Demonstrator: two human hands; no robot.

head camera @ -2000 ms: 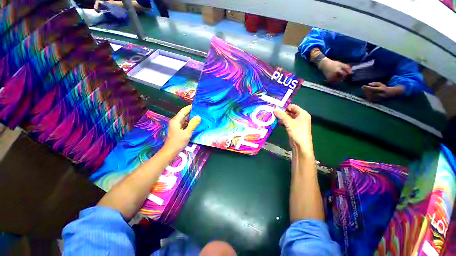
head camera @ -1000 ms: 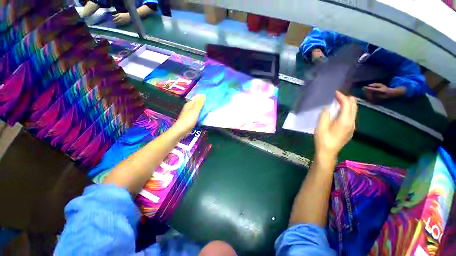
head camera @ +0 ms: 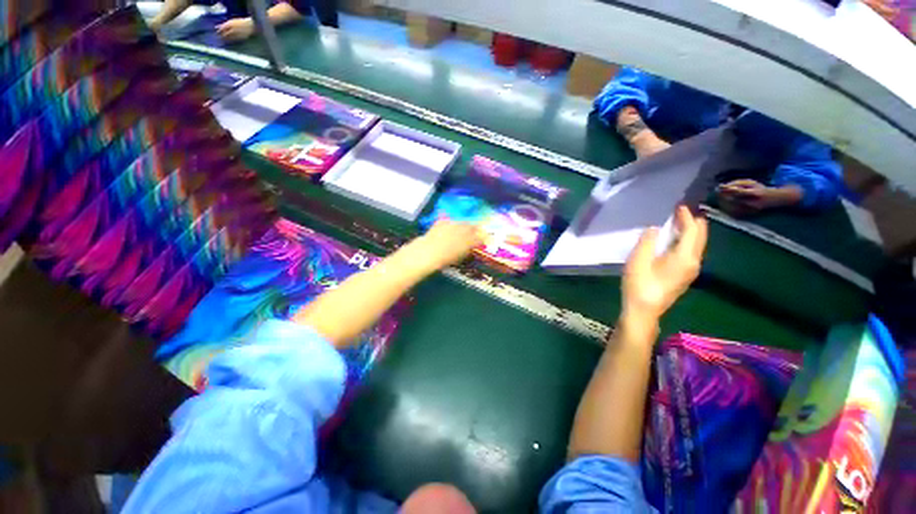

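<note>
My left hand is on the near left part of a printed box lid lying on the green conveyor; its fingertips are partly hidden. My right hand grips the near right edge of a box base, pale inside, tilted with its right side raised above the belt. Another white base lies on the belt left of the lid. A low stack of printed boxes lies before me at left, partly under my left forearm.
A tall, leaning stack of printed boxes stands at left. More printed boxes lie at right. Across the belt, a person's blue sleeves and hands show. A long pale ledge crosses above. A brown carton is at lower left.
The printed lid has gone from my raised hands down onto the belt. My right hand has left it and holds a base. The row of lids and bases has shifted left.
</note>
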